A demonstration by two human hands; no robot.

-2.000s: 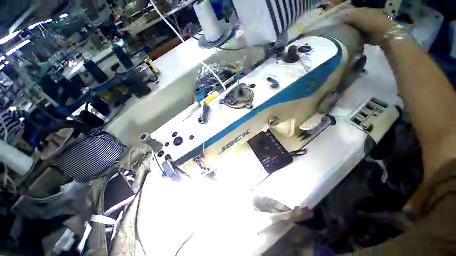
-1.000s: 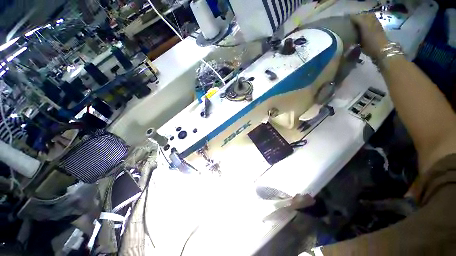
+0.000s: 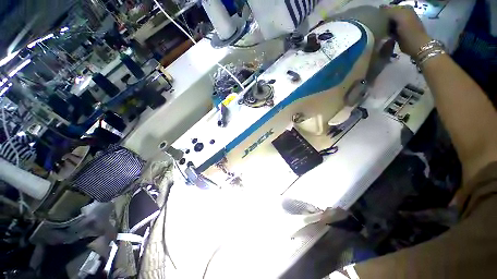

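Observation:
The white sewing machine head [image 3: 272, 117], with a blue stripe and "JACK" lettering, lies diagonally across the middle. My right hand [image 3: 403, 26] is at its far upper right end, with fingers curled over the handwheel [image 3: 380, 27]; the fingertips are partly hidden. The presser foot and needle area [image 3: 231, 179] is at the arm's lower left end, beside strong glare. The work fabric [image 3: 218, 234] is washed out white below it, with a fold of cloth at the table's front edge. My left hand cannot be made out.
A dark phone [image 3: 297, 151] leans against the machine's front. A switch panel [image 3: 404, 106] sits right on the table. Heaped cut pieces [image 3: 109, 173] with white strips lie to the left. A white thread cone [image 3: 220, 22] stands behind. More machines fill the background.
The view has shifted slightly, so the machine sits a little higher in the picture. My right hand stays at the handwheel, with its wrist and bracelets now more clearly seen than at first.

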